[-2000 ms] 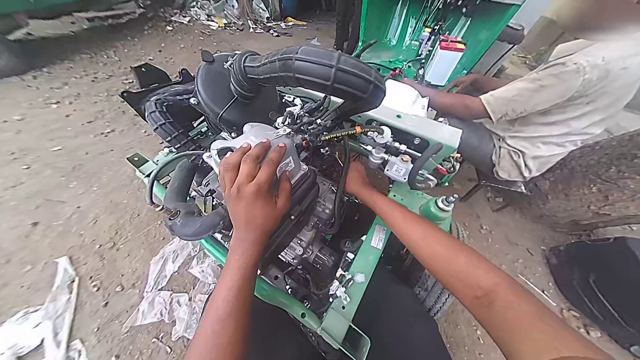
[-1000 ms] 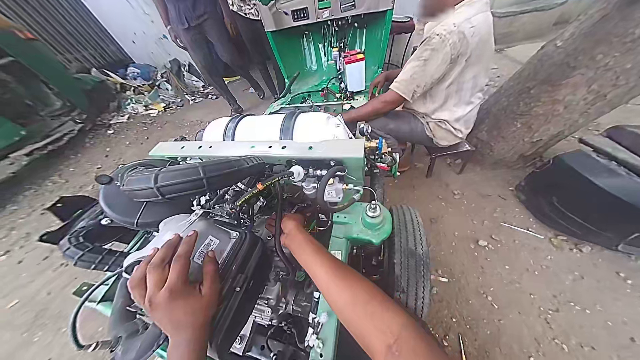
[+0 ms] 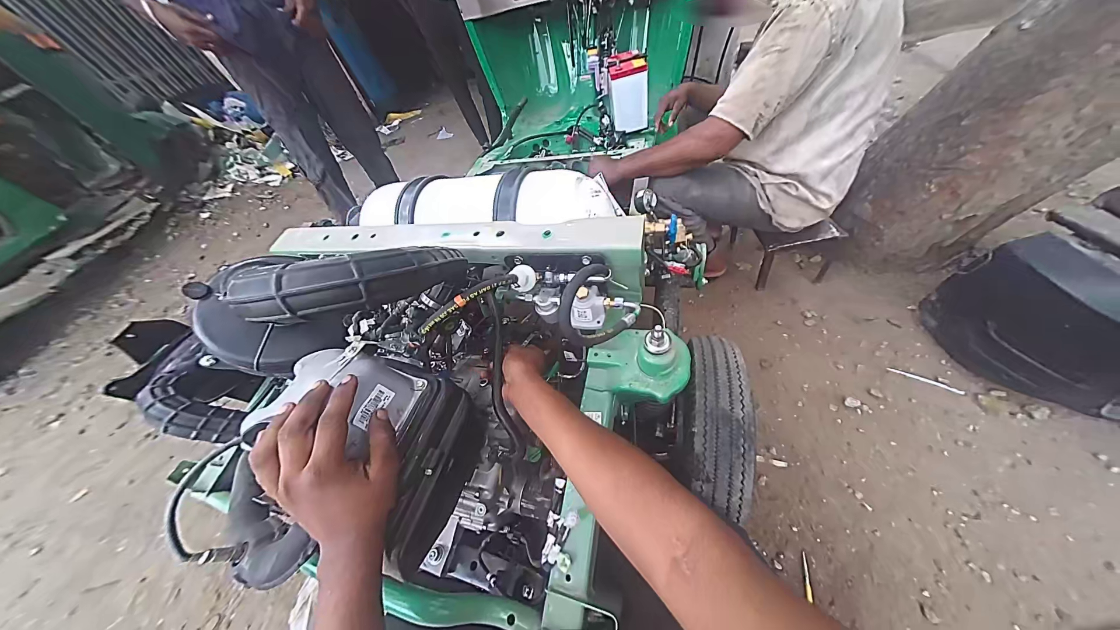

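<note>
My left hand rests with spread fingers on the grey metal housing with a black lower part, beside a barcode label. My right hand reaches down into the engine bay, beside a black hose; its fingers are hidden among the parts. A ribbed black air intake duct curves behind the housing. A gas regulator with a looped hose is mounted on the green frame crossbar. Below, the metal engine casing shows between the housing and the frame.
A white gas cylinder with black straps lies behind the crossbar. A tyre stands at the right. A seated person works near a battery; another person stands at the back left. A tree trunk and black panel are at the right.
The view has swung up and across, showing the cylinder and standing people. My left hand stays on the housing, and my right hand stays down in the engine bay.
</note>
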